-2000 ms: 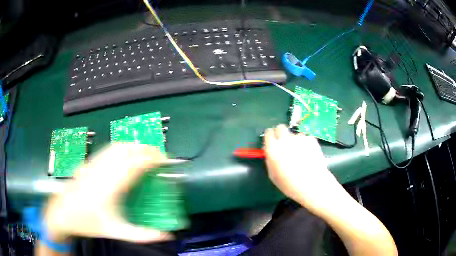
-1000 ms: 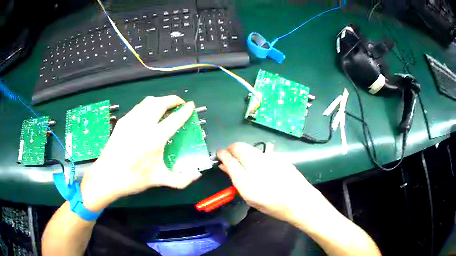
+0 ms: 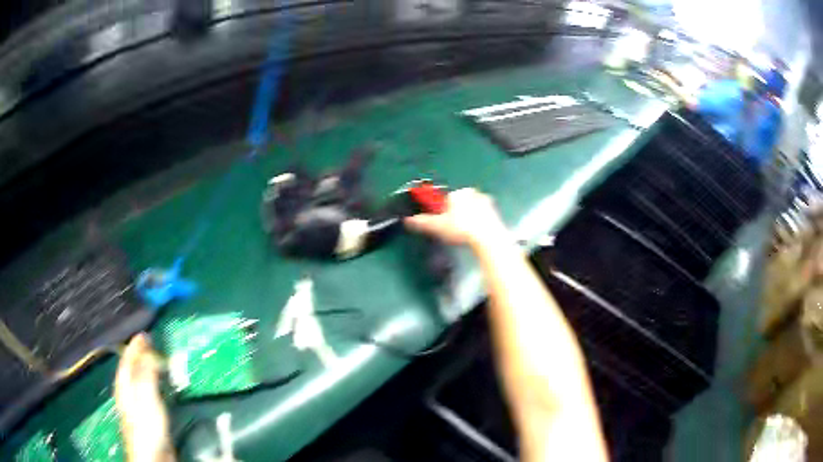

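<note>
The frame is blurred. My right hand (image 3: 462, 217) holds a red stick (image 3: 429, 197), possibly a marker, at the black barcode scanner (image 3: 436, 263). I cannot tell whether the fingers also grip the scanner. My left hand (image 3: 142, 397) is at the lower left, cut off by the bottom edge, its fingers pointing up; I cannot tell whether it holds anything. A green circuit board (image 3: 214, 354) with a black cable lies right of it. Another green board (image 3: 97, 435) shows just left of it, partly hidden.
A black strapped device (image 3: 316, 217) lies left of the scanner. A blue wrist strap (image 3: 164, 286) lies by the keyboard (image 3: 81, 302). White tape marks (image 3: 303, 320) are on the mat. A smaller keyboard (image 3: 537, 124) is farther back. Black crates (image 3: 632, 298) stand at the right.
The view has swung right. My right hand has left the board's cable and moved to the scanner with the red stick. My left hand no longer spans the board it was on.
</note>
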